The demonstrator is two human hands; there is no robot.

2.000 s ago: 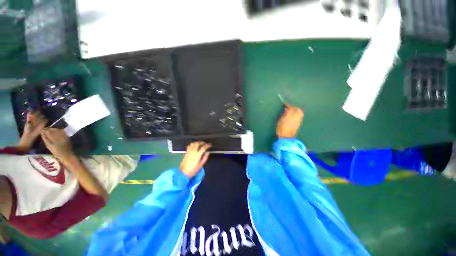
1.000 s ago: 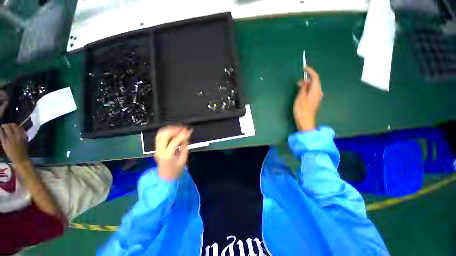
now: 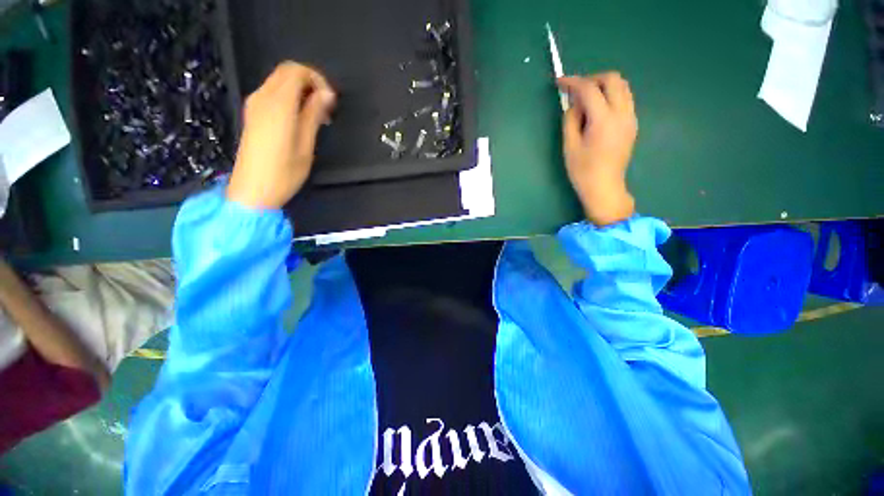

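Observation:
The black parts tray (image 3: pixel 226 92) has two compartments. A dense heap of small shiny black parts (image 3: pixel 155 107) fills the left one. A looser group of small parts (image 3: pixel 443 102) lies along the right side of the right one. My left hand (image 3: pixel 283 121) is over the tray near the divider, fingers curled and blurred; whether it holds a small part cannot be told. My right hand (image 3: pixel 601 136) is right of the tray and holds thin silver tweezers (image 3: pixel 555 58), tips pointing up and away. The black work pad (image 3: pixel 388 205) with white edges lies before the tray.
White paper (image 3: pixel 797 68) lies at the upper right, another sheet (image 3: pixel 35 136) at the left. A co-worker's arm and dark red sleeve (image 3: pixel 48 392) are at the lower left. Blue stools (image 3: pixel 771 281) stand beyond the bench's near edge at the right.
The view has shifted, with the tray now higher and further left in the picture. My left hand has moved from the pad to above the tray. My right hand still holds the tweezers.

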